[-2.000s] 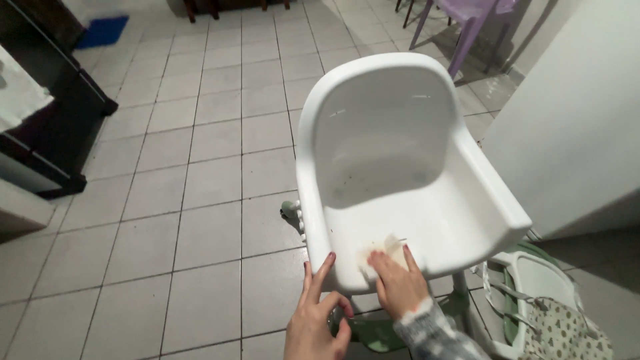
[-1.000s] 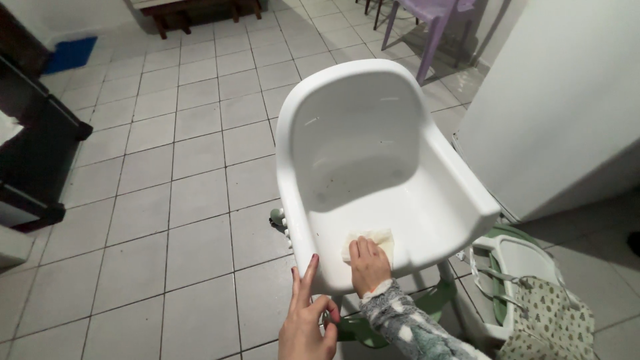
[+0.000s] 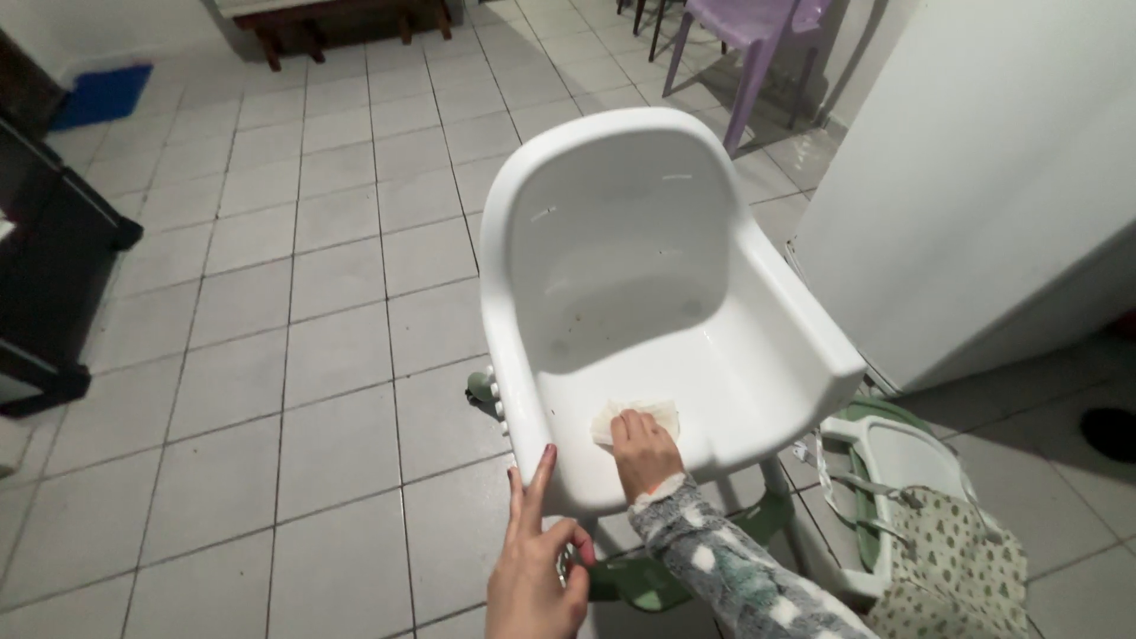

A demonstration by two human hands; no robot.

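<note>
A white plastic high chair seat (image 3: 621, 222) stands in front of me, with small specks low on its backrest. My right hand (image 3: 643, 448), in a fuzzy grey patterned sleeve, presses a crumpled off-white cloth or wipe (image 3: 661, 417) onto the front part of the seat. At the seat's front left edge is my left hand (image 3: 537, 568), two fingers extended along the rim and the others curled toward the thumb; it holds nothing.
A white and green tray part (image 3: 923, 453) with patterned fabric lies at lower right. Beyond are a purple plastic chair (image 3: 754, 35), a white appliance or panel (image 3: 994, 177), a dark rack (image 3: 53, 266), a wooden bench (image 3: 337, 18) and a blue mat (image 3: 105, 96).
My right hand has shifted left across the front of the seat with the cloth since the earliest frame. My left hand remains at the front left edge.
</note>
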